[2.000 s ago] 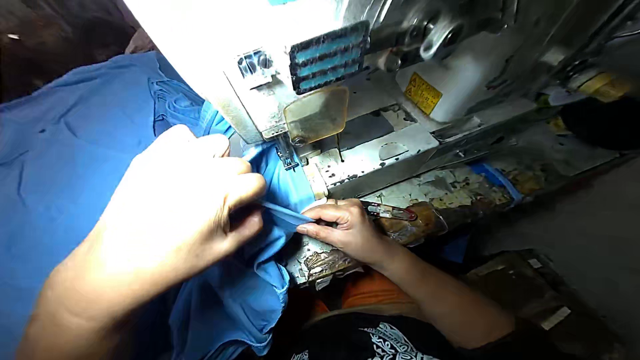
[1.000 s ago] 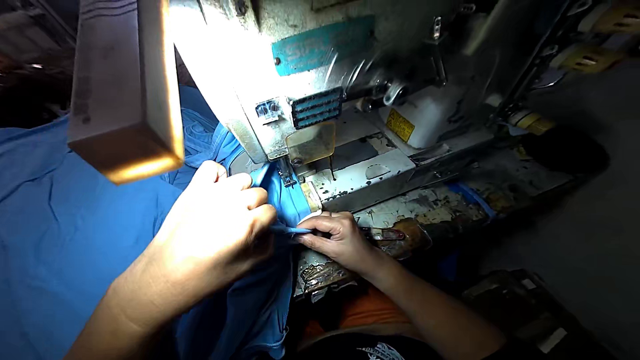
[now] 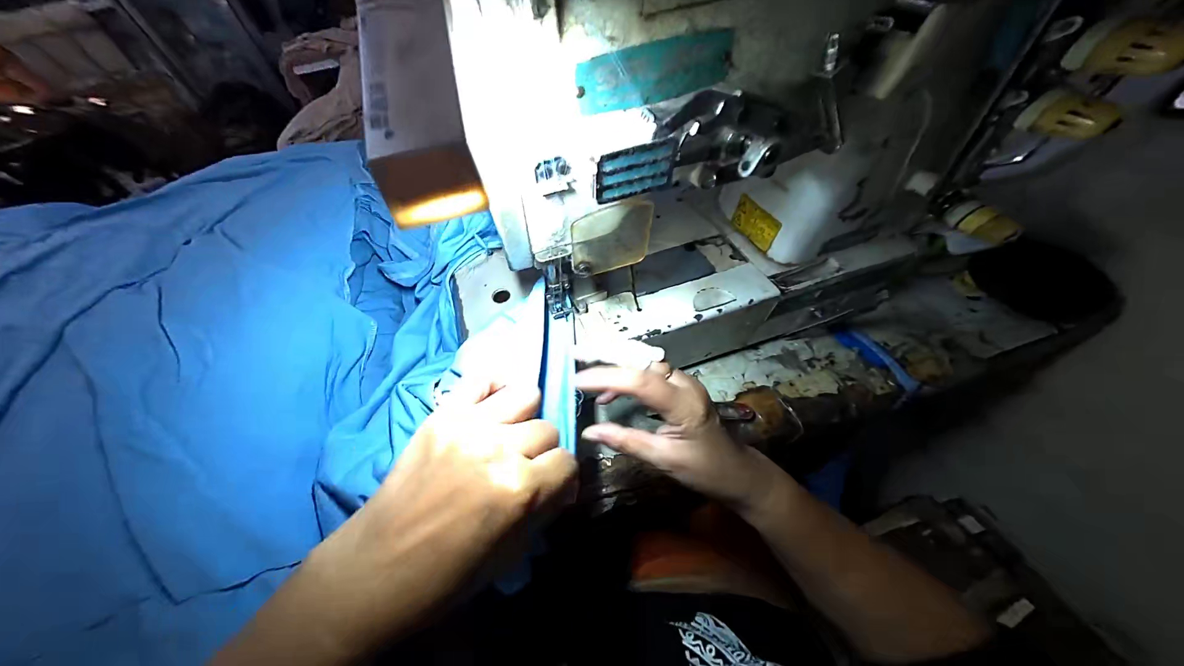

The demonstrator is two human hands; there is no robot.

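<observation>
A sewing machine [image 3: 684, 310] stands ahead of me, its presser foot [image 3: 559, 294] over a folded edge of blue fabric [image 3: 557, 370]. My left hand [image 3: 490, 453] grips that fabric just in front of the foot, the fingers curled over it. To the right of the strip, my right hand [image 3: 671, 421] has its thumb and forefinger apart, with nothing seen between them. Bright lamp light washes out part of the cloth and the fingertips. More of the blue cloth [image 3: 185, 333] lies bunched and spread to the left.
A box-shaped lamp [image 3: 421, 120] hangs left of the machine head. Behind the needle area is a white plastic container [image 3: 795, 217] with a yellow label. A blue strip [image 3: 877, 361] lies on the worn table edge [image 3: 795, 379]. Thread tension knobs [image 3: 1068, 116] are at the upper right.
My right thumb and forefinger have let go of the blue fabric and now stand apart. The fabric edge runs straighter toward me from the foot, still in my left hand. The view has shifted.
</observation>
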